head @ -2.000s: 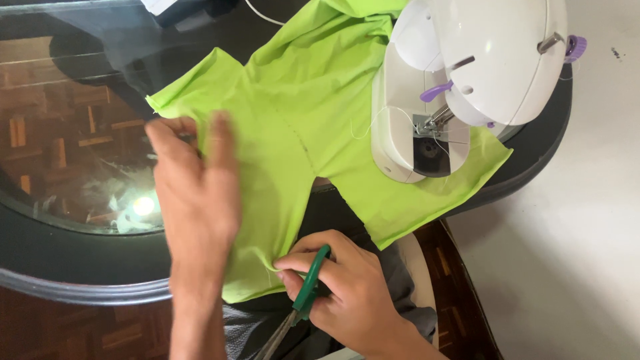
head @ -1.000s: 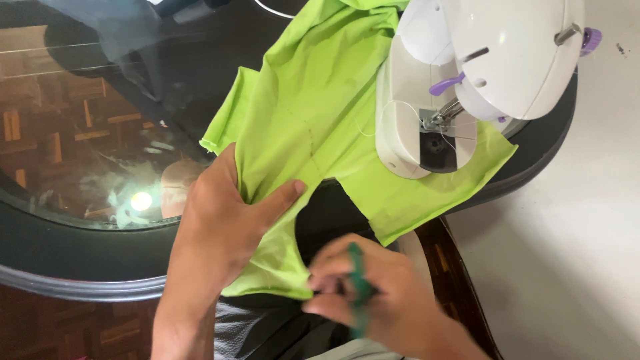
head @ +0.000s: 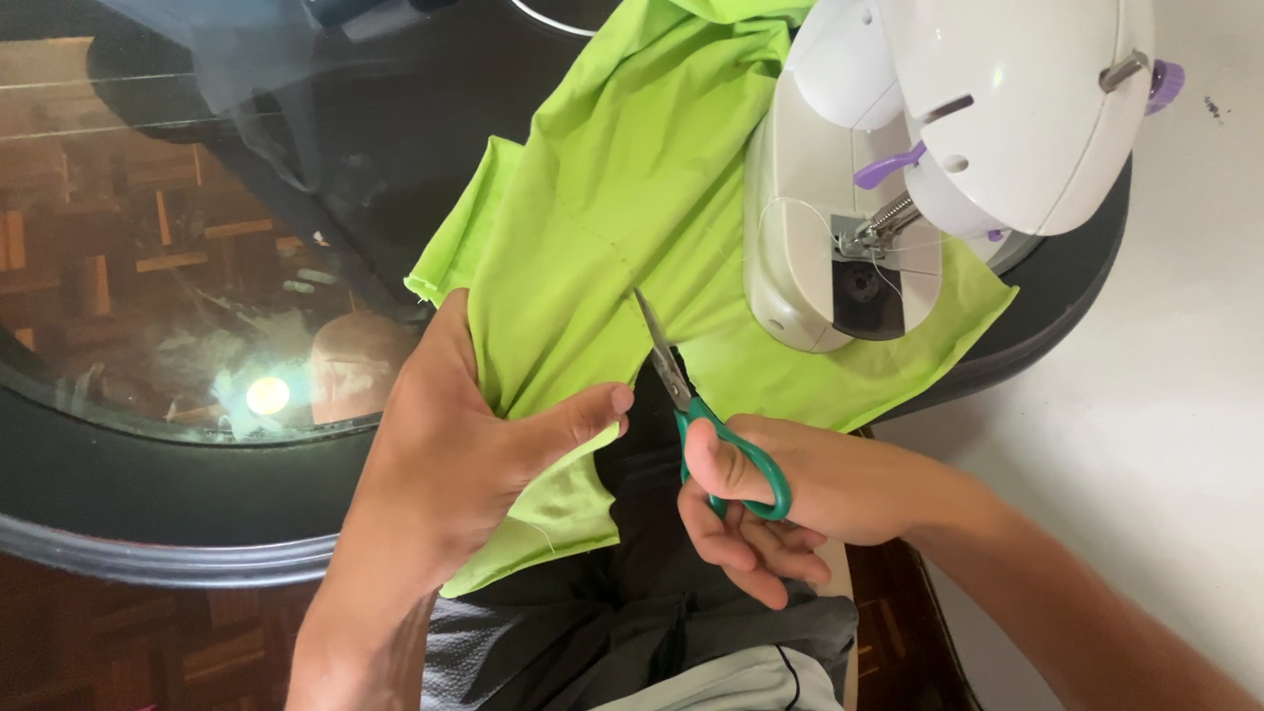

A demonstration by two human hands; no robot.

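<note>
Lime-green fabric (head: 612,188) drapes over the table edge and runs beneath a small white sewing machine (head: 1007,99). My left hand (head: 474,444) grips the fabric's left part, the thumb on top and the other fingers hidden under the cloth. In my right hand (head: 760,494) are scissors (head: 736,449) with green handles, the thumb in one loop. Their blades point up and left, with the tip at the fabric by a faint dark line, just above the gap between its two lower parts. White thread hangs about the machine's needle area.
The dark-rimmed table (head: 178,494) has a glass inset (head: 197,257) at left, reflecting light. A white cable (head: 553,18) lies at the top. A pale wall or surface (head: 1116,415) borders the table on the right. Below are dark trousers (head: 553,622) and a parquet floor (head: 178,642).
The scissors pointed down in my right hand two seconds ago; now their blades point up at the fabric. My left hand, earlier over the cloth, now grips it, and the cloth's left part is folded inward.
</note>
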